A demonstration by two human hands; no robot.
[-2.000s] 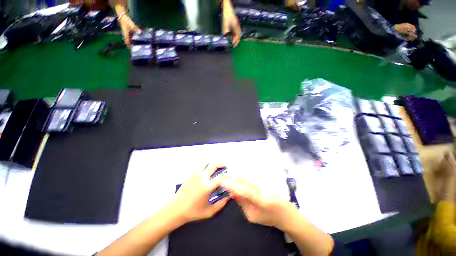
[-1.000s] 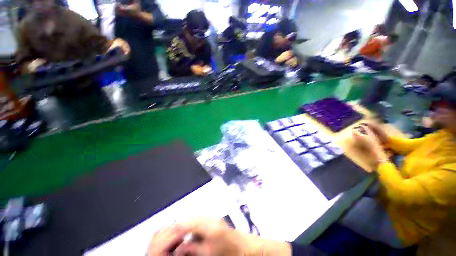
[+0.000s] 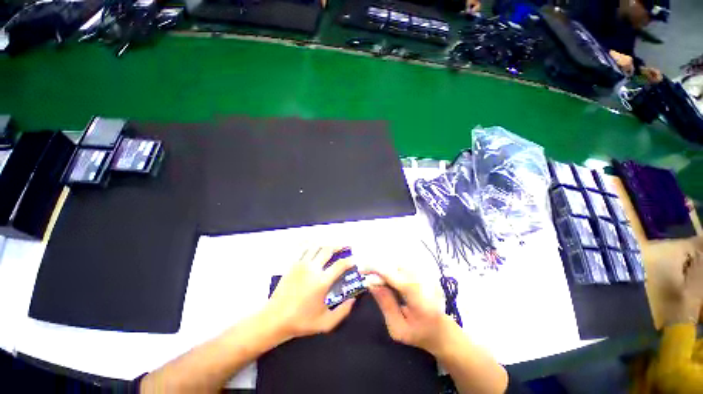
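My left hand [image 3: 312,296] holds an electronic unit [image 3: 345,288] above the small black mat [image 3: 339,362] at my front edge. The unit is tilted and partly hidden by my fingers. My right hand [image 3: 405,308] is at the unit's right side, with thumb and fingertips close together at its edge. Whether the fingertips pinch a small part there is too small to tell.
Lead wires [image 3: 462,215] lie beside a clear plastic bag [image 3: 509,181] on white paper [image 3: 532,308]. A black cable [image 3: 451,298] lies right of my hand. Units stand in rows [image 3: 593,223] at right; several [image 3: 135,155] sit on the left mat [image 3: 116,262]. A person's yellow sleeve [image 3: 680,358] shows far right.
The view swung right and came back. The units and the other person's hands on the far mat are gone. The unit shows more between my hands than two seconds ago.
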